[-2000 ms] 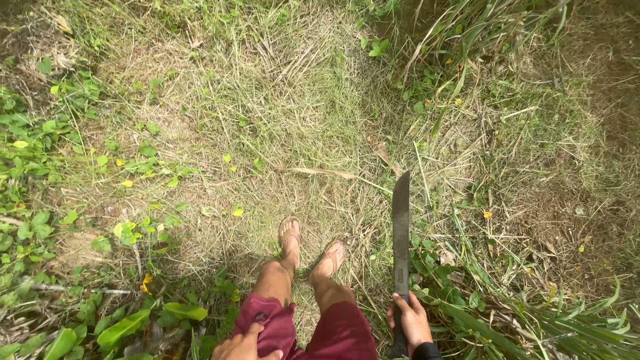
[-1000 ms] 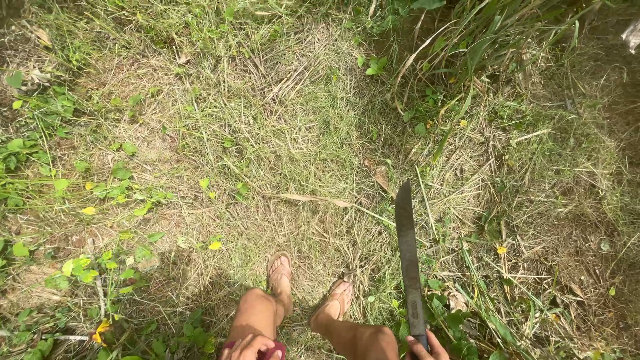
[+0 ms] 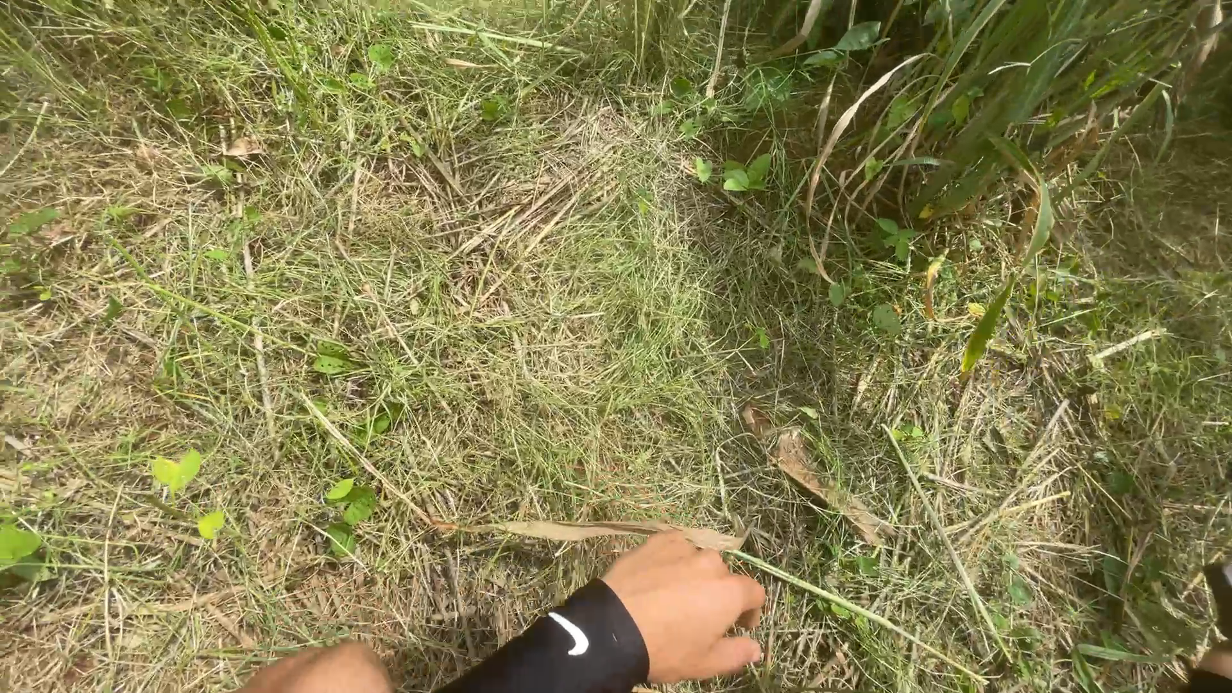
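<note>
My left hand (image 3: 685, 608), in a black sleeve with a white swoosh, reaches in from the bottom, back up and fingers bent down. It is over or against a dry tan leaf blade (image 3: 577, 529) with a long green stalk (image 3: 847, 604) running right. Whether the fingers grip it is hidden. Only a sliver of my right hand (image 3: 1215, 662) shows at the right edge, below a dark piece of the machete (image 3: 1220, 589); its blade is out of view.
Cut grass and straw (image 3: 539, 385) cover the ground. A tall grass clump (image 3: 1001, 125) stands at the upper right. A curled brown leaf (image 3: 804, 467) lies right of centre, small green leaves (image 3: 356, 505) at left. A bare knee (image 3: 322, 671) shows at lower left.
My left hand has moved from near my leg out to the dry leaf. My right hand and the machete have shifted to the right edge, mostly out of view. The feet have left the view.
</note>
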